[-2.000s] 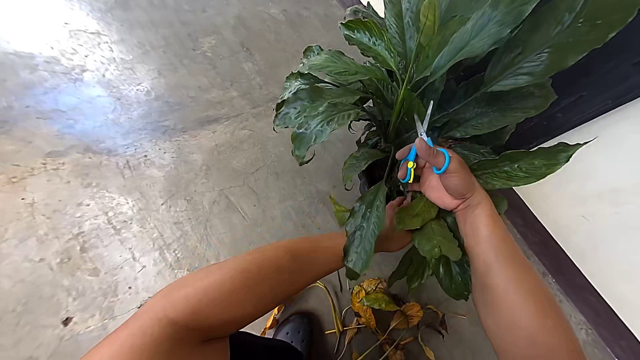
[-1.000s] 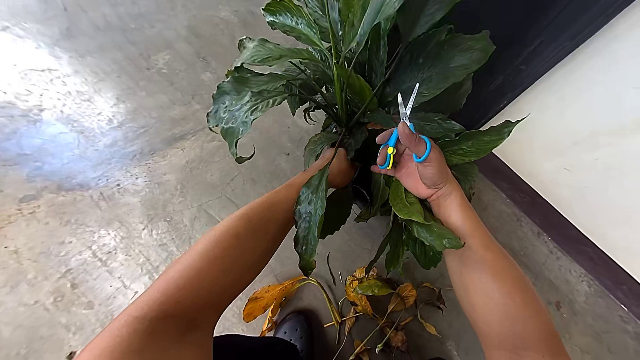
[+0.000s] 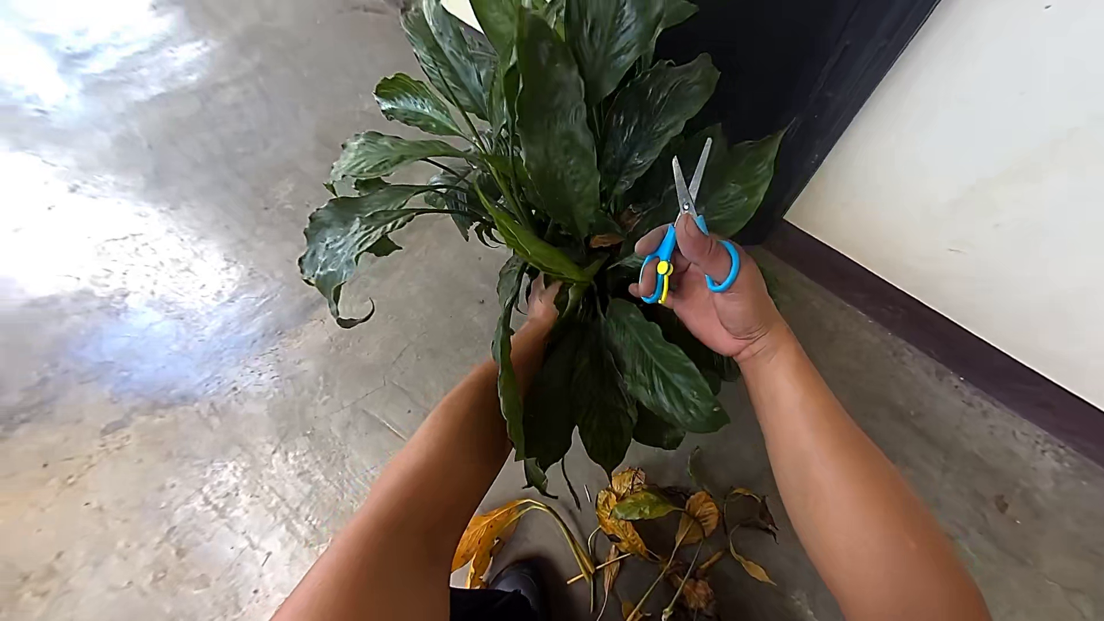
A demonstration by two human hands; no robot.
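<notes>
A leafy green plant (image 3: pixel 561 129) with broad, glossy leaves fills the middle of the view. Among its lower stems is my left hand (image 3: pixel 543 302), its fingers partly hidden by leaves, so what it grips cannot be told. My right hand (image 3: pixel 711 289) is palm up at the plant's right side and holds a pair of scissors (image 3: pixel 686 203) with blue handles and a yellow lever. The scissor blades are apart and point up and away from me, over the leaves. A small brown withered leaf (image 3: pixel 606 241) shows between the stems near the plant's centre.
Yellow and brown cut leaves (image 3: pixel 621 517) with long stems lie on the concrete floor (image 3: pixel 216 431) below the plant, beside a dark shoe (image 3: pixel 522 582). A white wall (image 3: pixel 975 190) with a dark baseboard (image 3: pixel 931 336) runs along the right. A black panel (image 3: pixel 759 95) stands behind the plant.
My left hand has shifted among the lower stems, and leaves around it have moved. My right hand still holds the scissors with their blades apart. The view has shifted.
</notes>
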